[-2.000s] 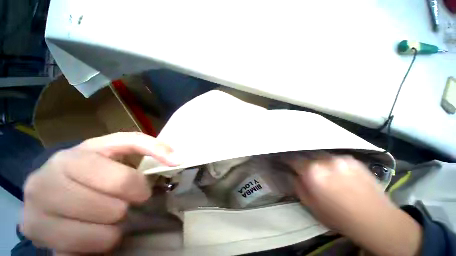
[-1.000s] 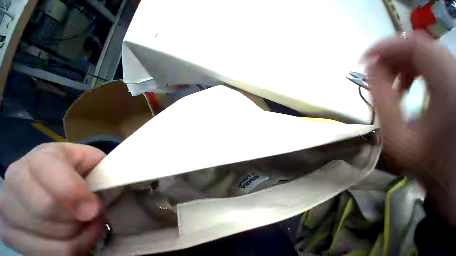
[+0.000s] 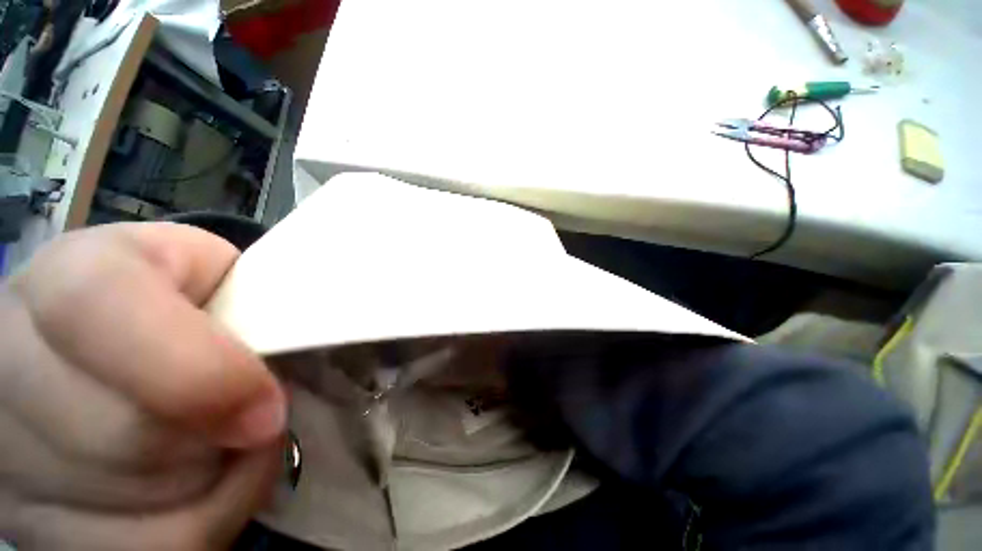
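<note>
The cream-beige handbag point(image 3: 431, 269) lies open across my lap, its mouth facing me. My left hand point(image 3: 140, 377) grips the bag's rim at the left, large and close to the camera. My right hand is not visible; the dark sleeve point(image 3: 743, 441) of that arm reaches into the bag mouth, and the hand is hidden inside. Inside the bag show the beige lining point(image 3: 431, 441), a zipper's metal puller point(image 3: 377, 400) and a partly shaded white label point(image 3: 485, 409). A silver ring point(image 3: 291, 461) shows beside my left fingers.
On the white-covered table point(image 3: 517, 97) lie pink-handled thread snips point(image 3: 791, 138) with black cord, a green-handled tool point(image 3: 813, 93), a pale yellow block point(image 3: 921, 151) and a brush-like tool point(image 3: 824, 32). Grey-beige panels with yellow edges point(image 3: 905, 377) are at right. Machinery point(image 3: 162, 140) stands at upper left.
My right hand has moved from above the table into the bag, leaving the snips lying on the table. The bag's rim is lifted closer, and the view has shifted.
</note>
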